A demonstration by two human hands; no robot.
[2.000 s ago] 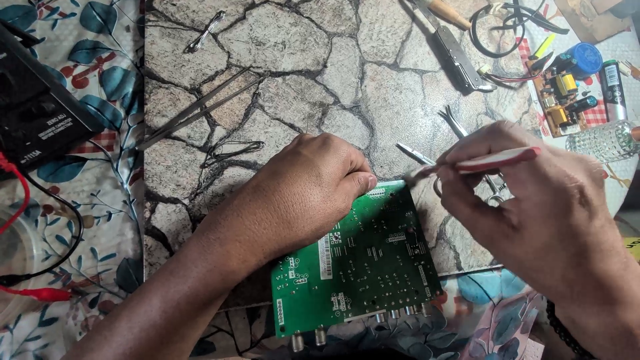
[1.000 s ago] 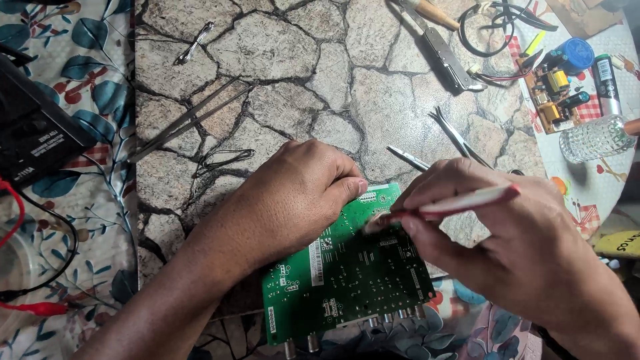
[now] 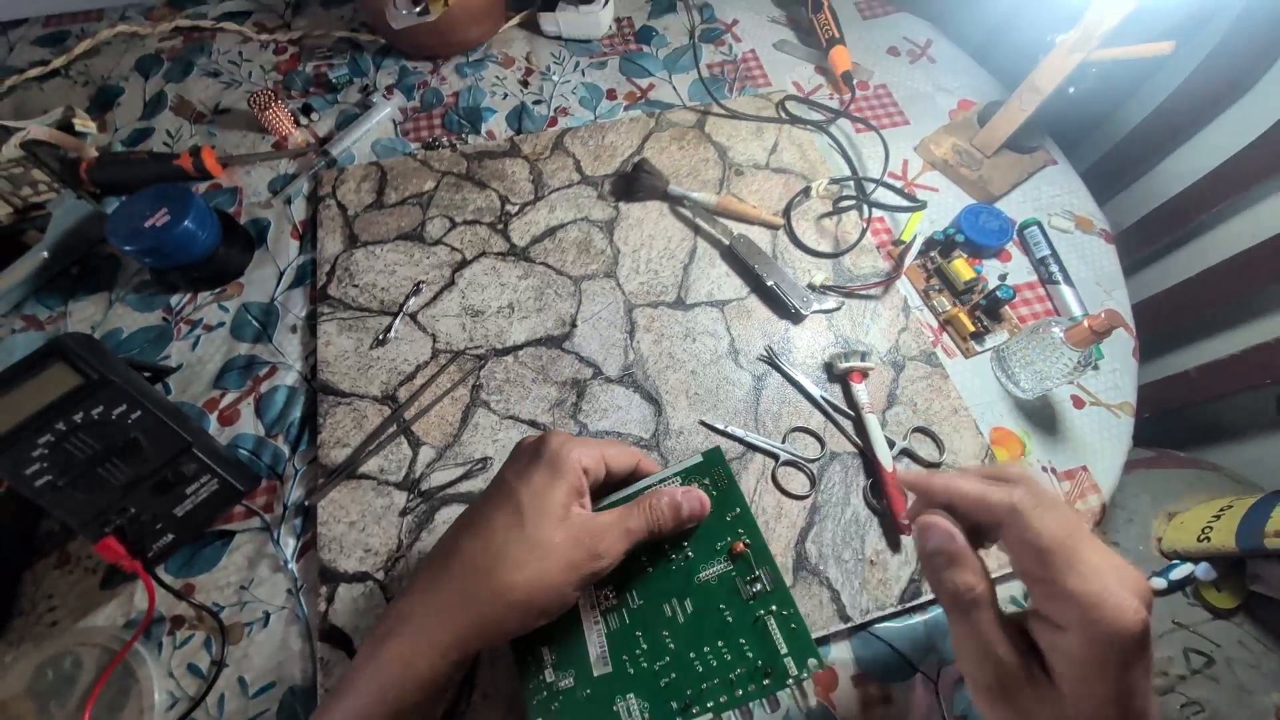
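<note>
My left hand (image 3: 575, 540) grips a green circuit board (image 3: 690, 620) by its upper left edge, the thumb lying on its face. To the right, my right hand (image 3: 1030, 580) is beside the lower end of a red and white toothbrush (image 3: 872, 440); whether the fingertips touch it is unclear. The toothbrush lies bristle end away from me, across a pair of long-nosed forceps or scissors (image 3: 820, 390). Small metal scissors (image 3: 765, 447) lie between the board and the toothbrush. Metal tweezers (image 3: 410, 415) rest left of my left hand.
A black multimeter (image 3: 110, 450) stands at left near a blue-lidded jar (image 3: 165, 230). Beyond the scissors are a brush (image 3: 700, 200) and a folding knife or multitool (image 3: 775, 275). At right are a small component board (image 3: 960, 290), a glass bottle (image 3: 1045, 355) and a wooden stand (image 3: 985, 160).
The toothbrush was in my right hand over the board; now it lies on the stone-patterned mat, my right hand beside it. My left hand still holds the board. The view has shifted to show more table.
</note>
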